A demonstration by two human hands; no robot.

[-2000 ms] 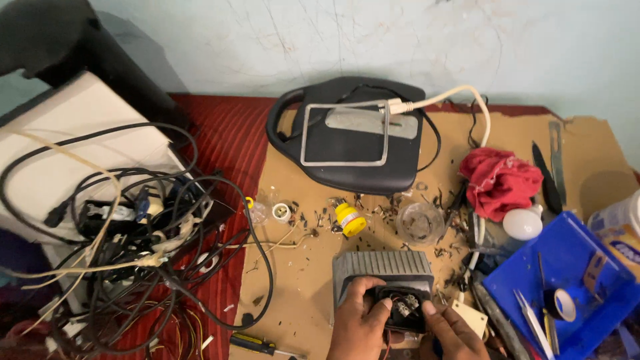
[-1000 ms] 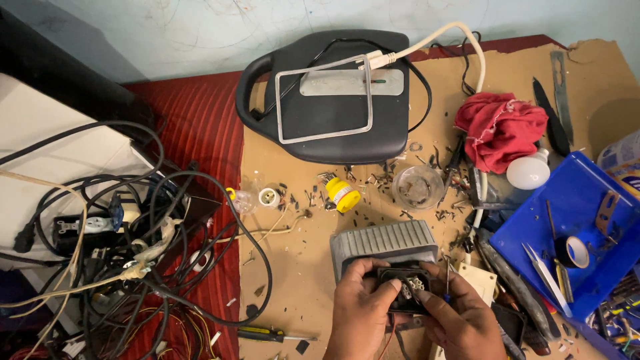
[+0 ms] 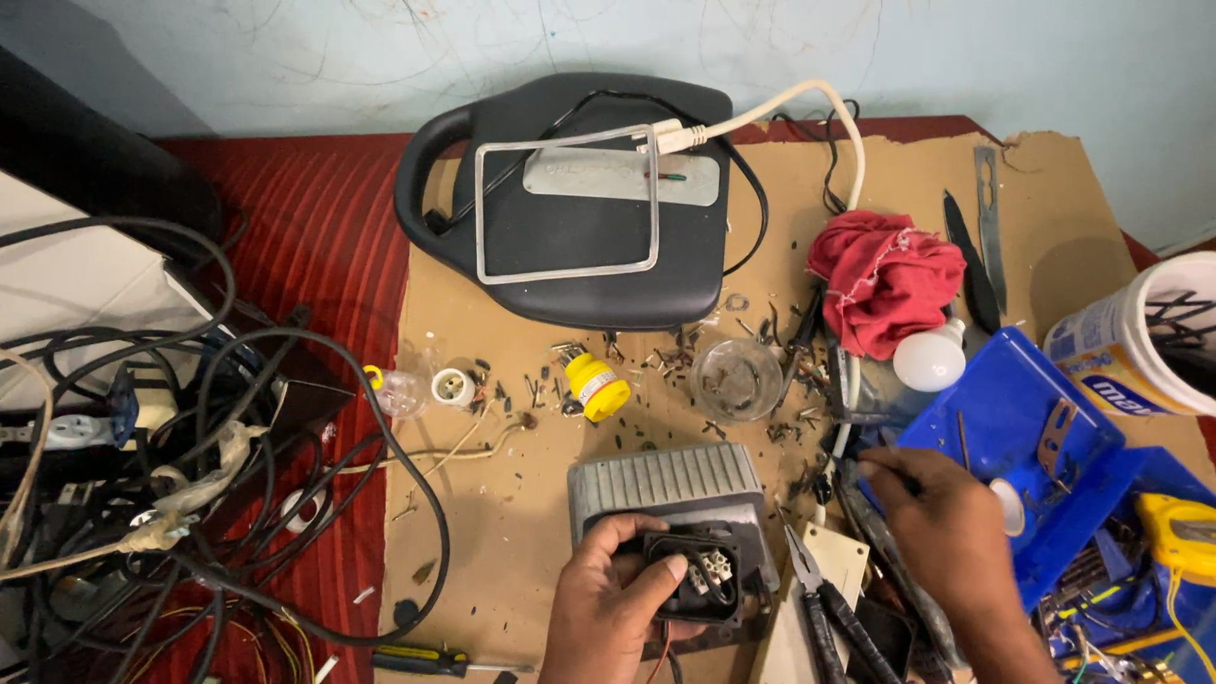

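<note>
My left hand (image 3: 617, 594) grips a small black junction box (image 3: 698, 578) at the lower middle, thumb over its edge. Inside the box are a white terminal block (image 3: 711, 570) and a dark cable; a red wire hangs below. A ribbed grey metal housing (image 3: 665, 475) lies just behind the box. My right hand (image 3: 936, 518) is away from it, over the left edge of the blue tray (image 3: 1016, 380), fingertips bent together near a dark tool; whether something small is between them cannot be told. Long-nose pliers (image 3: 817, 589) with black-wrapped handles lie between the hands.
Tangled black cables (image 3: 218, 475) fill the left side. Loose screws surround a clear round dish (image 3: 736, 380) and a yellow plug (image 3: 598, 388). Behind lies a black case (image 3: 589, 218) with a clear rectangular frame on top. A red cloth (image 3: 883, 275), a white bulb (image 3: 929, 359) and a tub (image 3: 1130, 332) stand right.
My right hand has let go of the black box and moved right toward the blue tray. My left hand still holds the box. The pliers are now plainly visible.
</note>
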